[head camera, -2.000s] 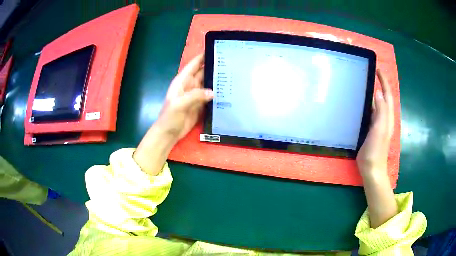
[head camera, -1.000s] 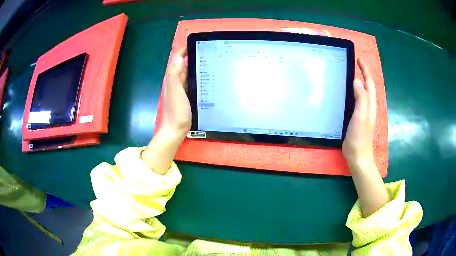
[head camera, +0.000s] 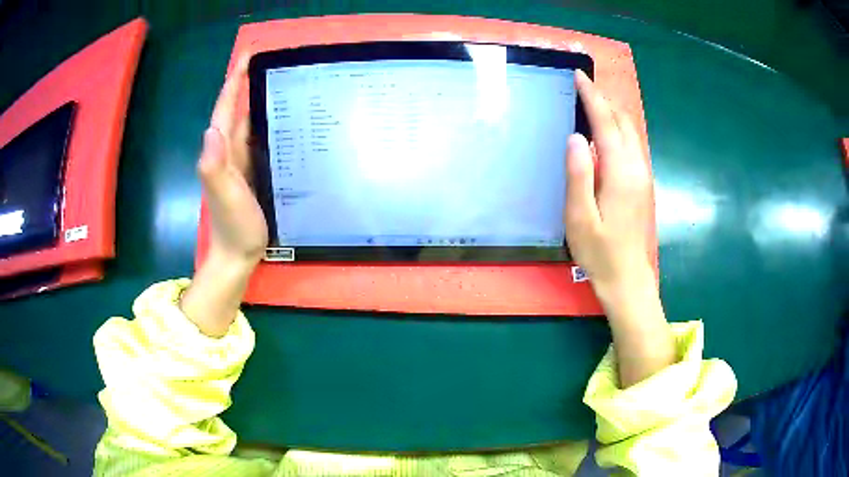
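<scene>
A black-framed tablet (head camera: 419, 168) lies over a red foam tray, its screen lit with a mostly white file window under lamp glare. A white barcode label (head camera: 279, 253) is at its lower left corner. My left hand (head camera: 228, 191) holds the left edge, thumb at the frame, other fingers partly hidden. My right hand (head camera: 610, 196) holds the right edge, its fingers over the frame and the screen's right side. Whether the tablet touches the foam is not clear.
The red foam tray (head camera: 419, 287) extends around the tablet on the dark green bench (head camera: 419, 373). At the left, stacked red trays (head camera: 98, 177) carry a dark tablet (head camera: 33, 182), cut off by the picture's edge. Blue cloth (head camera: 810, 419) shows at lower right.
The tablet, tray and stacked trays appear further left in the view. My right hand has come further over the tablet's front. The screen now shows a list of lines, and a tray label is visible.
</scene>
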